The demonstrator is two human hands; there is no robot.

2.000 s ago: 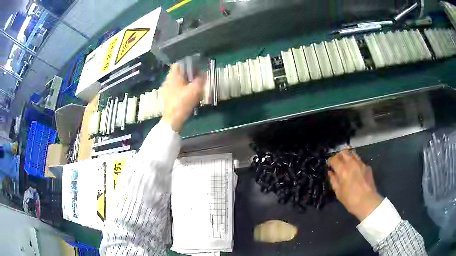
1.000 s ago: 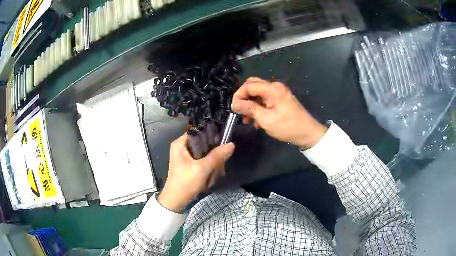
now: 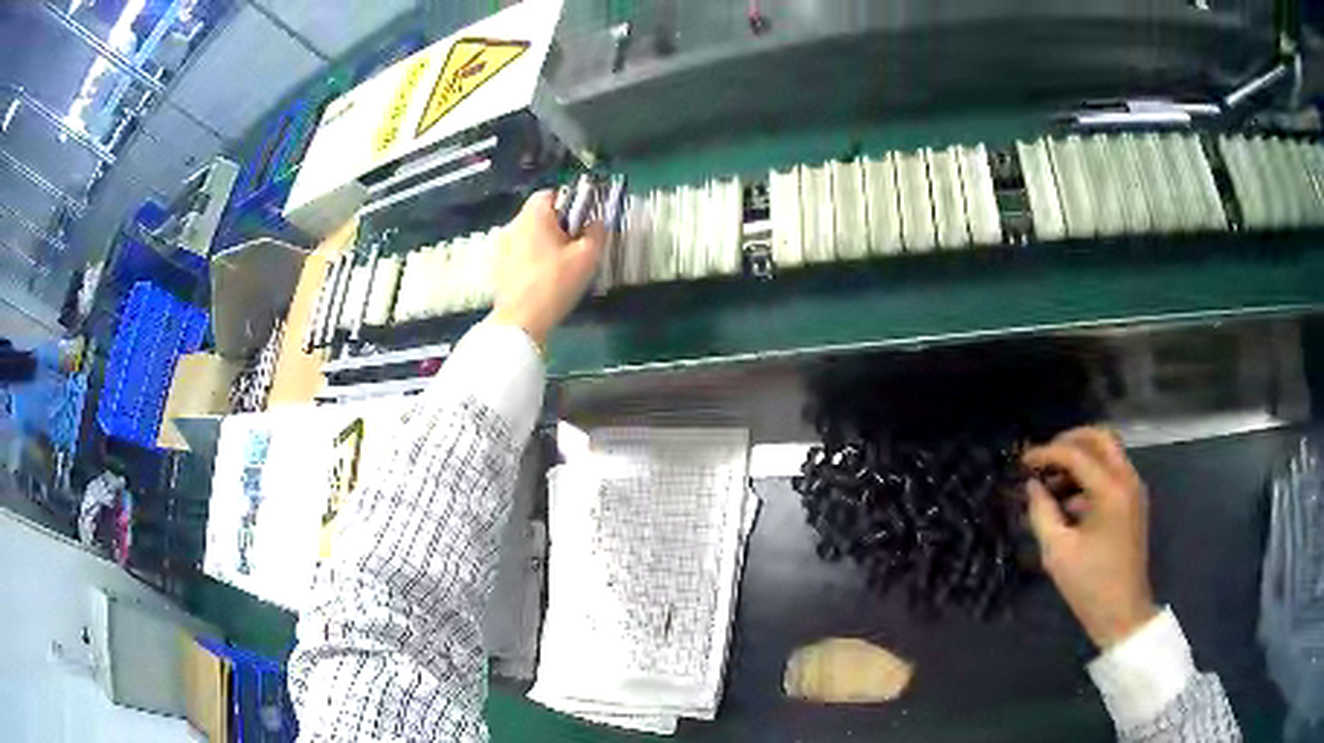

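My left hand (image 3: 546,269) is at the cream carriers (image 3: 886,203), its fingers closed around a few short metal tubes (image 3: 584,208) standing over the slots. My right hand (image 3: 1092,526) is at the right edge of the heap of black end pieces (image 3: 915,508), thumb and fingertips curled close together. Whether a black piece is between its fingertips cannot be told. The heap lies on the dark tray against a bright metal strip (image 3: 777,460).
White paper sheets (image 3: 646,566) lie left of the heap. A tan oval piece (image 3: 848,671) lies in front of it. A bag of tubes (image 3: 1297,552) is at the far right. Warning-labelled boxes (image 3: 327,160) and a blue bin (image 3: 153,363) are at the left.
My hands were together over the tray with a tube between them. Now my left hand is up at the carriers and my right hand is at the heap. The view has swung left and up.
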